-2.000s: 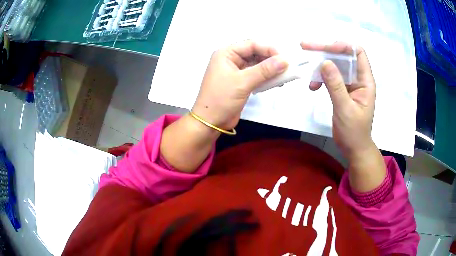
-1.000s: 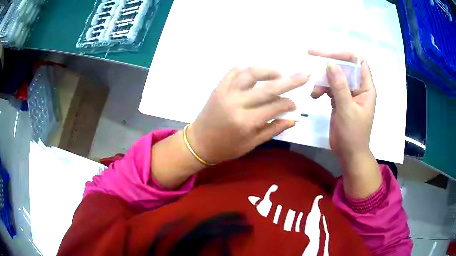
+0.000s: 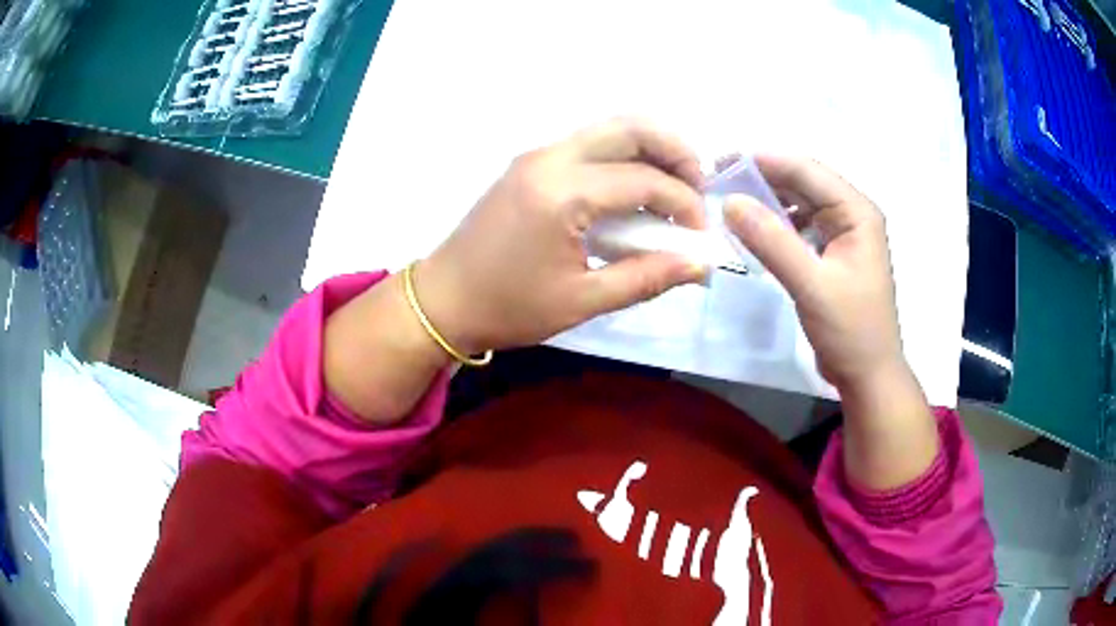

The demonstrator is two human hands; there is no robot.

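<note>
My left hand holds a white shaft part between thumb and fingers; a thin dark rod shows at its right end, by the fingertips. My right hand holds a translucent white housing, tilted, between thumb and fingers. The two pieces are close together above the large white tray; whether they touch is hard to tell. A pale translucent piece lies on the tray below my hands.
A clear blister tray with white parts and dark rods lies on the green bench at upper left. Blue plastic trays are stacked at right beside a black smartphone. White sheets and a cardboard box are low at left.
My left hand was spread at one second ago and now pinches the white part, higher up. My right hand has moved left and tilted the housing. The whole view has shifted slightly.
</note>
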